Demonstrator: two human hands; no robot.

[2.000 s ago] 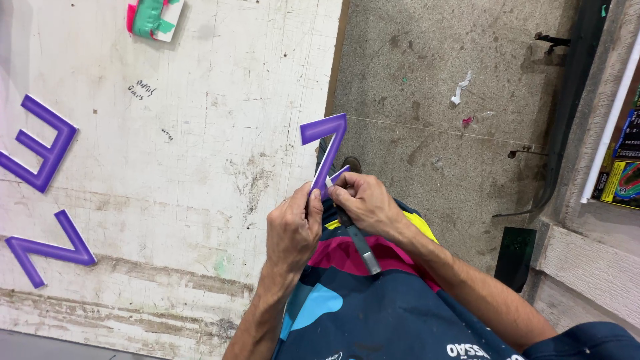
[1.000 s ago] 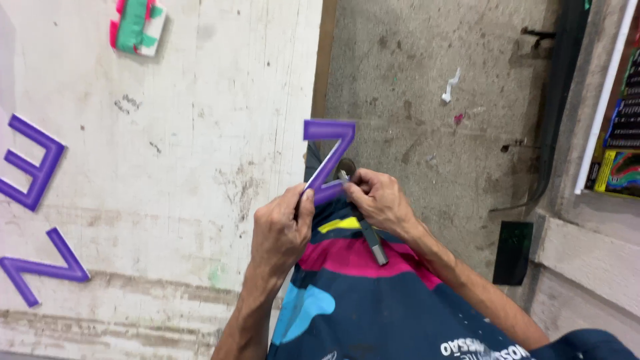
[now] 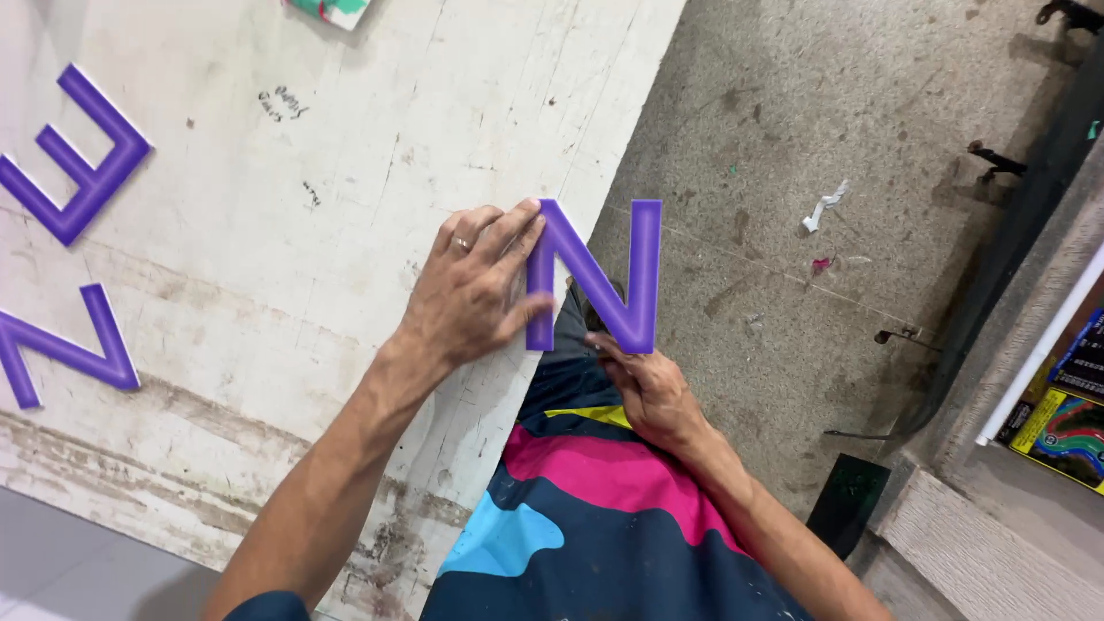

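Observation:
A purple letter N with a white edge (image 3: 595,272) lies partly on the white tabletop and juts out over its right edge. My left hand (image 3: 474,280), a ring on one finger, rests on the table with its fingertips and thumb on the letter's left stroke. Beneath the letter's lower right corner is my right hand (image 3: 647,388), its fingers curled; the letter hides part of them, and whether they grip anything cannot be told. A purple letter E (image 3: 90,177) and another purple N-shaped letter (image 3: 65,349) lie at the left of the table.
The worn white tabletop (image 3: 345,172) bears scuffs and handwriting. A green taped piece (image 3: 332,7) lies at its top edge. Beyond the table, scraps of paper (image 3: 825,205) lie on the speckled floor. A dark metal frame (image 3: 992,259) and colourful packaging (image 3: 1069,431) are at the right.
The letter has turned from a Z-like angle to an N and now lies partly on the table. My left hand has gone onto the tabletop. The grey-handled tool near my right hand no longer shows.

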